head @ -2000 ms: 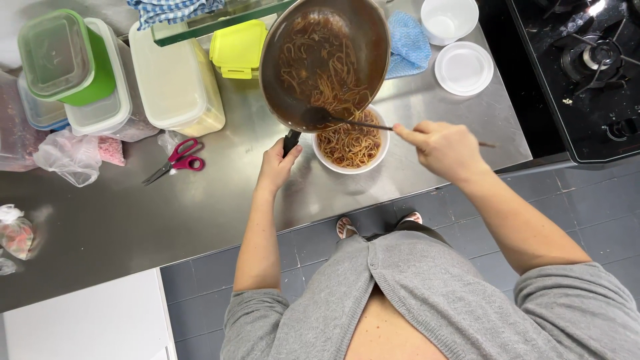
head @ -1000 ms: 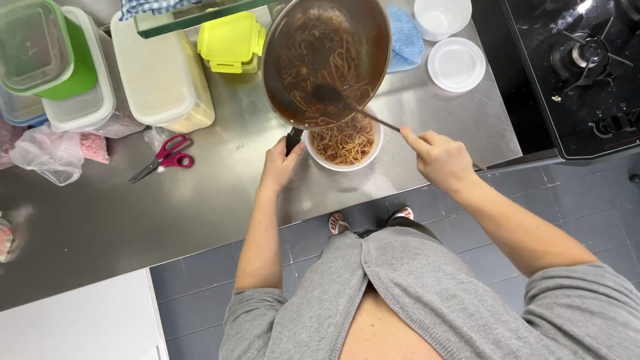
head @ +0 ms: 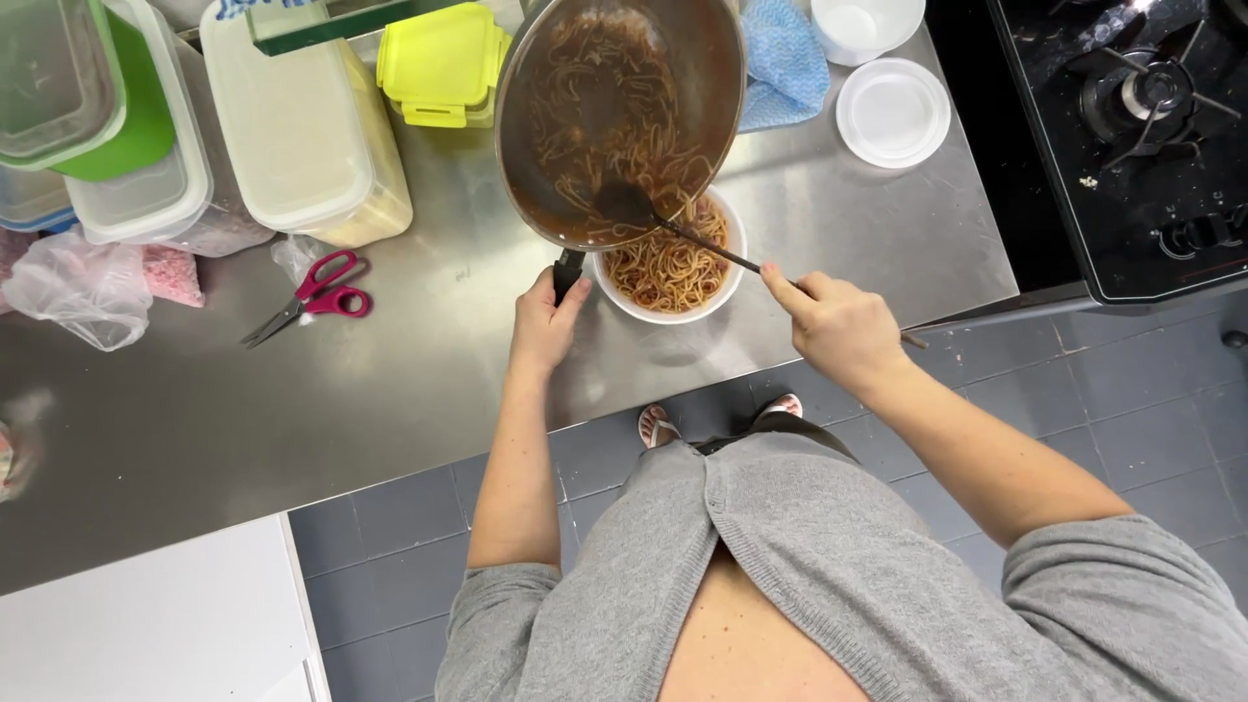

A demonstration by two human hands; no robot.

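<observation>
My left hand (head: pixel 548 317) grips the black handle of a frying pan (head: pixel 604 88), which is tilted above a white bowl (head: pixel 726 283). Sauced noodles (head: pixel 673 268) fill the bowl, and more noodles cling to the pan's inside. With my right hand (head: pixel 840 327) I hold the long thin handle of a dark spoon (head: pixel 702 239). The spoon's head rests inside the pan near its lower rim, among noodles and sauce. Part of the bowl is hidden beneath the pan.
Left on the steel counter (head: pixel 409 390) lie pink-handled scissors (head: pixel 317 297), a plastic bag (head: pixel 83 288) and lidded containers (head: pixel 292 117). A yellow-lidded box (head: pixel 444 63) stands behind. At right are a blue cloth (head: pixel 785 73), a white lid (head: pixel 892 112), another white bowl (head: pixel 866 24) and a black gas hob (head: pixel 1141 175).
The spoon's head has moved up from the pan's lower rim, then back down toward it. Both hands have kept their hold on the pan and the spoon.
</observation>
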